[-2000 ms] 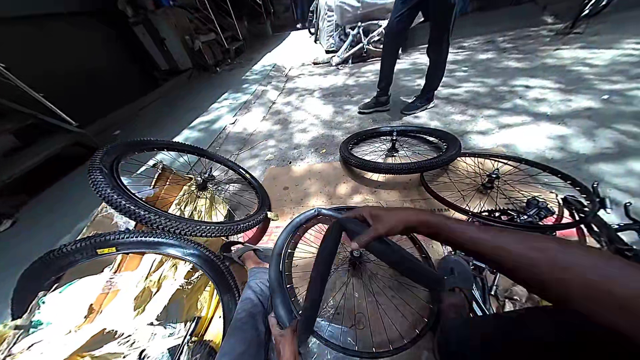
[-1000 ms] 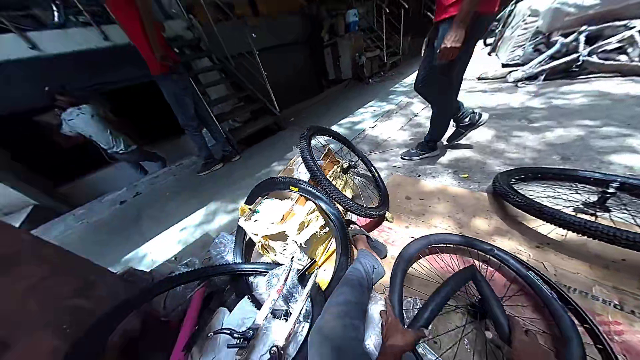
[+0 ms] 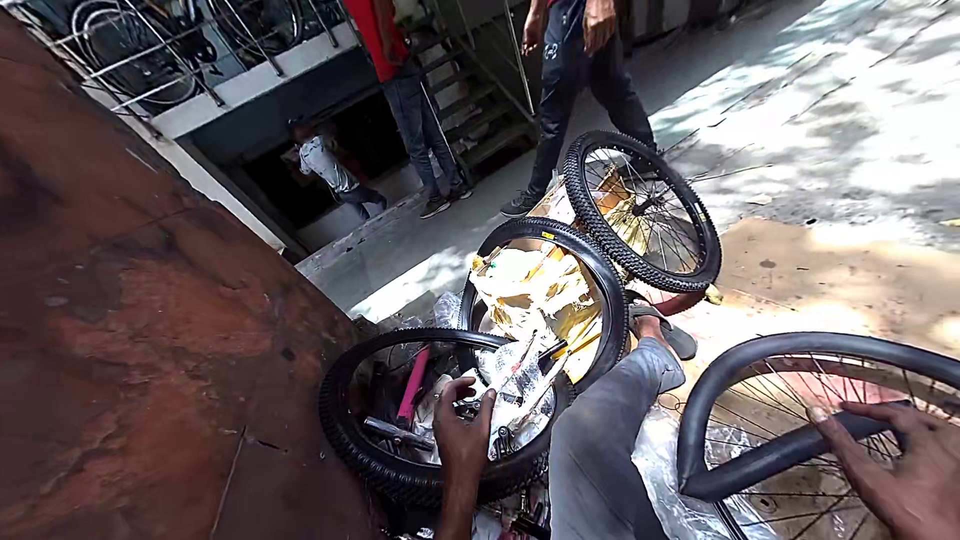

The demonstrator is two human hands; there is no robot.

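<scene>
My left hand [image 3: 463, 431] reaches over a knobby bicycle tyre [image 3: 352, 457] at lower centre, fingers apart, holding nothing that I can see; plastic-wrapped bicycle parts [image 3: 517, 375] lie just beyond it. At the lower right, my right hand [image 3: 870, 465] rests its fingers and thumb on a black inner tube [image 3: 787, 454], which lies over a spoked bicycle wheel [image 3: 772, 397]. Part of that tube curves along the rim and part crosses the spokes. Another bare tyre [image 3: 616, 300] stands around torn yellowish packaging, against a wheel with a tyre [image 3: 574, 176] behind it.
A reddish stone surface [image 3: 150, 337] rises at the left. Flat cardboard [image 3: 780, 262] covers the ground at the right. A person in dark trousers [image 3: 566, 82] walks behind the wheels; others are near the metal stairs [image 3: 480, 112]. Crumpled clear plastic [image 3: 660, 450] lies beside my leg.
The view has swung left. My left hand, at the wheel with the tube one second ago, is now over the tyre to the left. The walking person has moved left, behind the wheels.
</scene>
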